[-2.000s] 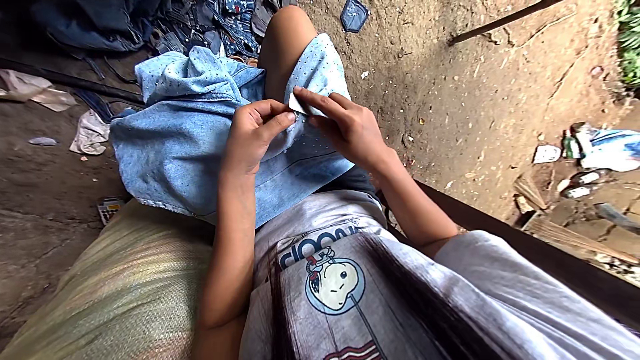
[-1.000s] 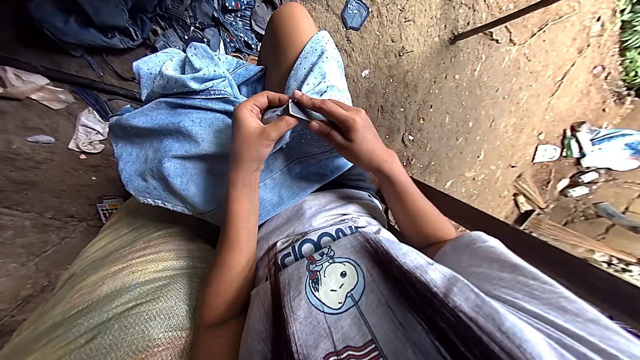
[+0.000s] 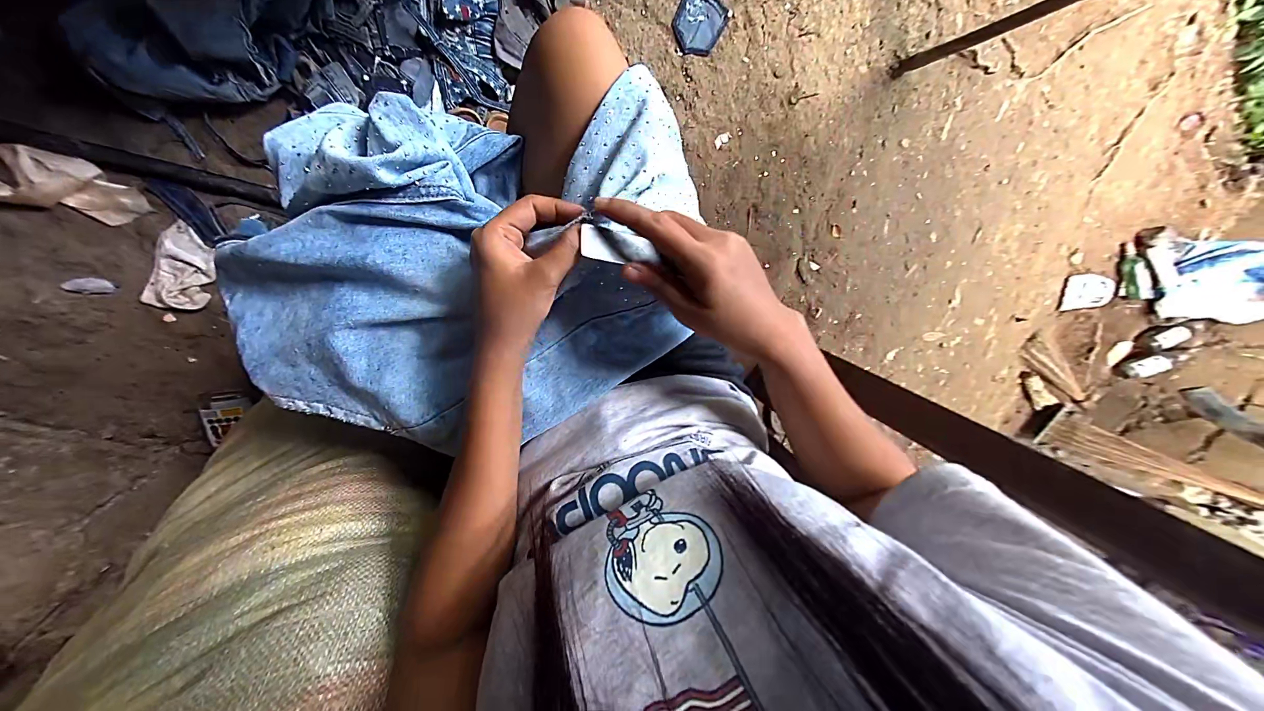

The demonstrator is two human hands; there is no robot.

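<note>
A light-blue denim garment (image 3: 336,306) with small dark studs or dots lies across my lap. Above it my left hand (image 3: 523,257) pinches a fold of the denim between thumb and forefinger. My right hand (image 3: 691,267) meets it from the other side, forefinger and thumb spread around a small white tag or patch (image 3: 600,244). The fingertips of both hands nearly touch at the tag's upper corner. Whether the tag is fixed to the denim cannot be told.
A woven sack (image 3: 296,563) bulges beside me at lower left. Dark denim pieces (image 3: 395,49) are heaped at the top left. A denim pocket piece (image 3: 700,25) and a cloth scrap (image 3: 181,267) lie on the earth floor. A dark beam (image 3: 948,474) runs at right; sticks (image 3: 1145,449) lie beyond.
The right hand's thumb and forefinger have spread apart, and more of the white tag's face shows between the hands. The garment has stayed on my lap.
</note>
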